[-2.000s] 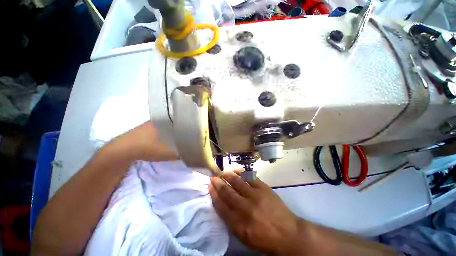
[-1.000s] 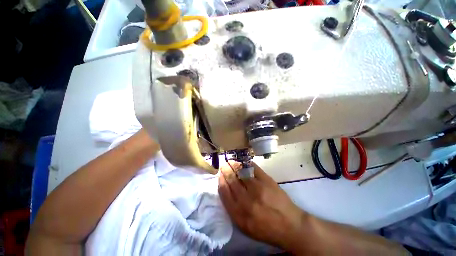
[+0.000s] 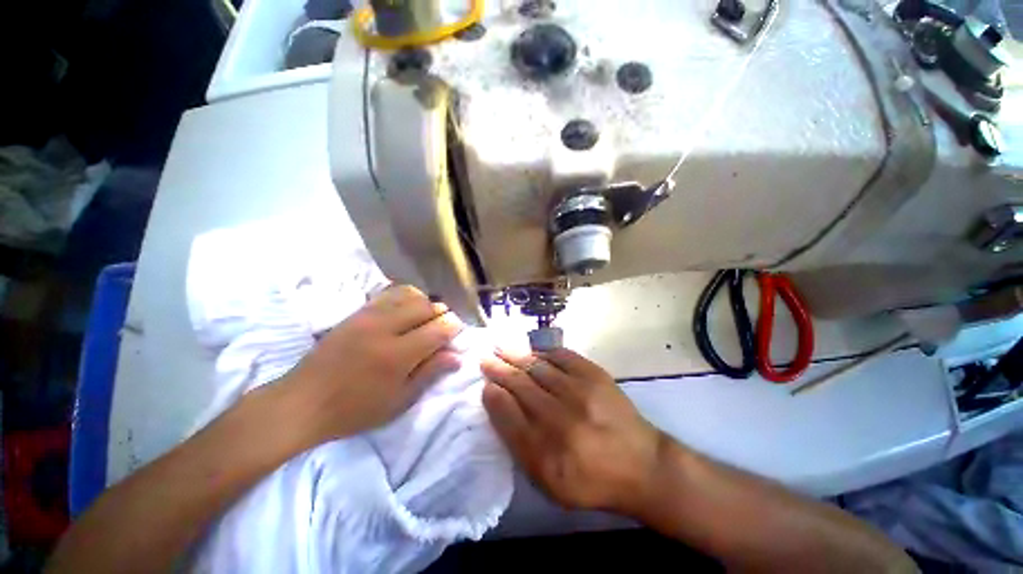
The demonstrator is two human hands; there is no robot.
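A white garment piece (image 3: 337, 482) lies bunched on the table left of the needle area, its gathered rim hanging toward me. My left hand (image 3: 387, 353) rests on the cloth with fingers pressed down near the lit needle area. My right hand (image 3: 567, 420) lies flat with fingertips at the cloth's right edge, just below the presser foot area (image 3: 536, 303); whether it grips any cloth is not clear. The off-white sewing machine head (image 3: 718, 202) stands above and behind both hands. The needle tip is hidden in glare.
Black-and-red-handled scissors (image 3: 782, 327) lie right of the needle, with a thin tan stick (image 3: 849, 366) beside them. A blue crate (image 3: 99, 381) stands at the table's left edge. A white tray (image 3: 269, 76) is behind the head. A yellow ring (image 3: 421, 38) circles the post.
My left hand has come out from behind the machine head onto the cloth near the needle. My right hand stays near the presser foot. The view has shifted, so the head sits higher.
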